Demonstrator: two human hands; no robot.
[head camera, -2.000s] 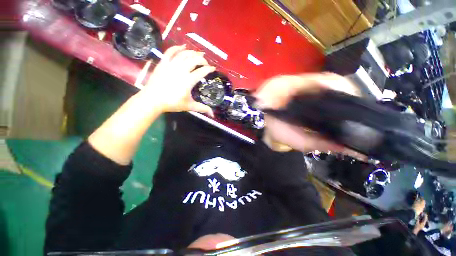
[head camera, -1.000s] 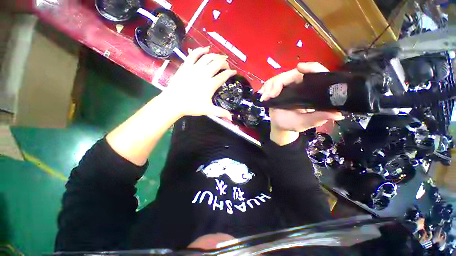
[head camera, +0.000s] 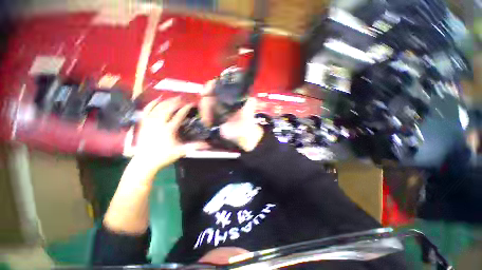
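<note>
The view is blurred. My left hand curves its fingers and thumb around a black round housing assembly near the front edge of the red work mat. My right hand is just right of it, closed on the black electric screwdriver. The screwdriver stands steeply over the housing, and its tip is hidden by fingers and blur. A blurred row of dark housings lies on the mat to the left of my left hand.
Loose housings lie heaped to the right of the mat. More small shiny parts lie beside my right forearm. A white box-like thing, possibly the screw feeder, is at the mat's right end. A brown carton stands behind the mat.
The camera view has turned and blurred. The screwdriver has swung from lying nearly level, pointing left, to standing steeply over the housing. My left hand is still around a housing.
</note>
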